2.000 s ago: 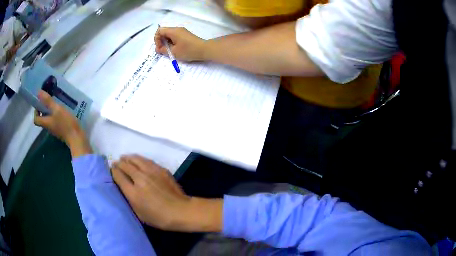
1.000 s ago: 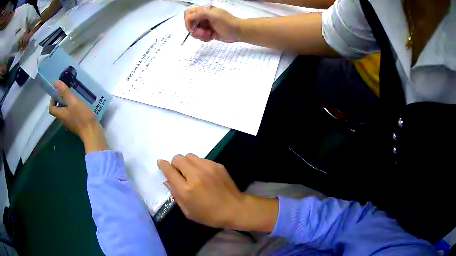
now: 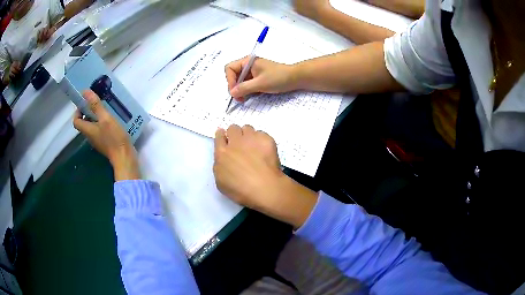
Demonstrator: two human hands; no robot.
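Note:
My left hand (image 3: 109,132) holds a pale blue-grey retail box (image 3: 121,86) at the left, with a dark round-headed device pictured on its face. The box is tilted, its pale end flaps standing open at the upper end. My right hand (image 3: 247,167) is at the lower edge of a white record form (image 3: 299,138), back of the hand up, fingers bent; its palm and anything under it are hidden. Another person's hand (image 3: 259,78) holds a pen (image 3: 253,52) with a blue end, tip on the form.
The form lies on a white table covering (image 3: 172,190) with dark slits. A green table surface (image 3: 63,230) is at lower left. The writing person's dark clothing (image 3: 414,196) is close on the right. Another person (image 3: 26,34) is at upper left, and another forearm (image 3: 345,23) is at the top.
My right hand has moved up to the form's lower edge. The pen hand has moved down over the form and the pen's blue end now points up. The box stays in my left hand.

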